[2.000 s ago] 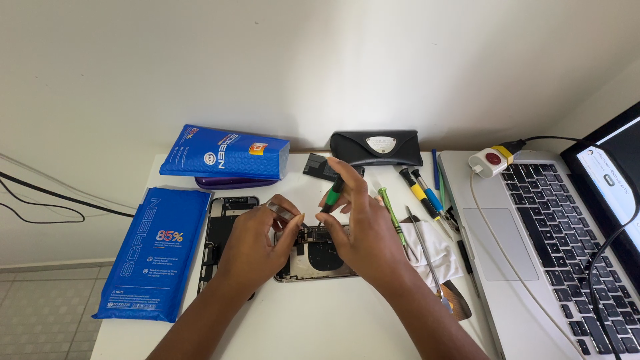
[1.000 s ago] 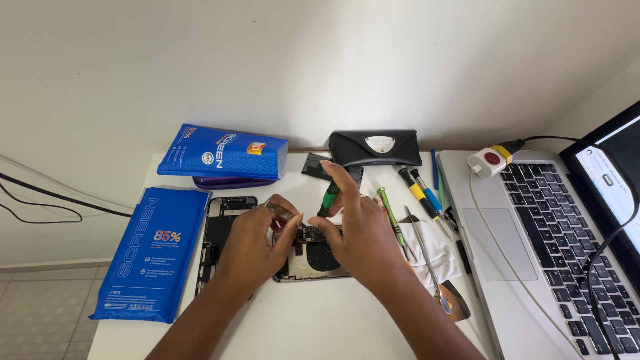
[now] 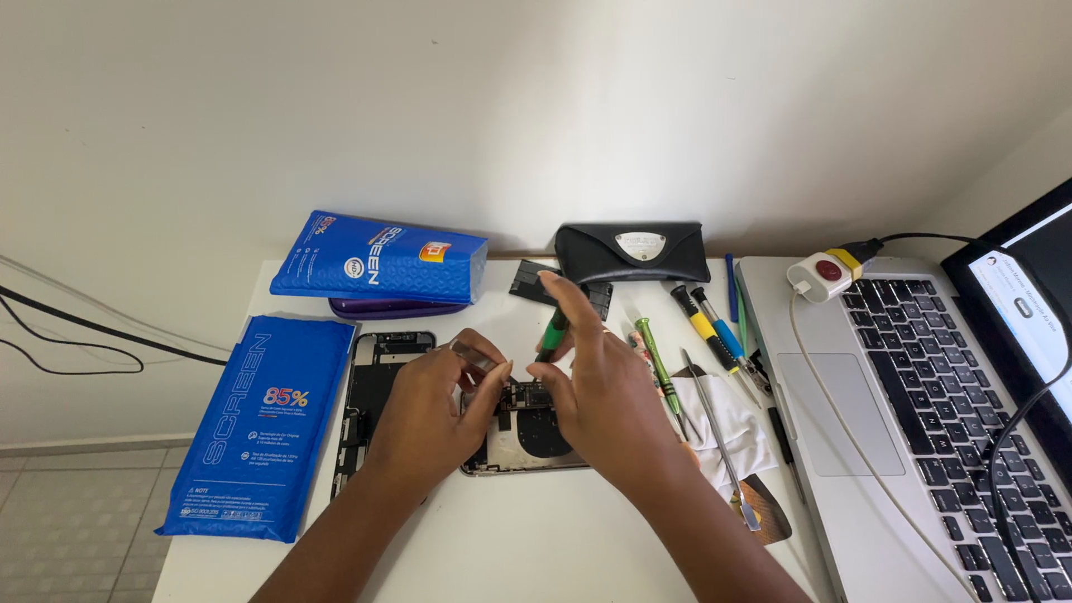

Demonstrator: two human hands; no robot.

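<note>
An opened smartphone body [image 3: 536, 435] lies on the white table, its circuit board and round black coil exposed at the far part. My right hand [image 3: 599, 394] grips a green and black screwdriver [image 3: 550, 335] over the board, index finger on the handle's top; the driver's tip is hard to make out. My left hand [image 3: 444, 394] pinches metal tweezers [image 3: 476, 355] at the board's left side, their points hidden by the fingers. Left of it, partly under my left wrist, is a black phone part with a metal frame [image 3: 374, 381].
Blue padded envelopes [image 3: 260, 427] and a purple case [image 3: 398, 309] are at left. Behind stand a black glasses case [image 3: 632, 253] and dark flat parts [image 3: 529, 280]. Screwdrivers [image 3: 659, 364], a metal spudger [image 3: 720, 444], a white cloth [image 3: 754, 419] and a laptop [image 3: 842, 410] with a charger cable lie right.
Both hands stay over the phone with their tools. The right hand's fingers have shifted slightly around the green screwdriver.
</note>
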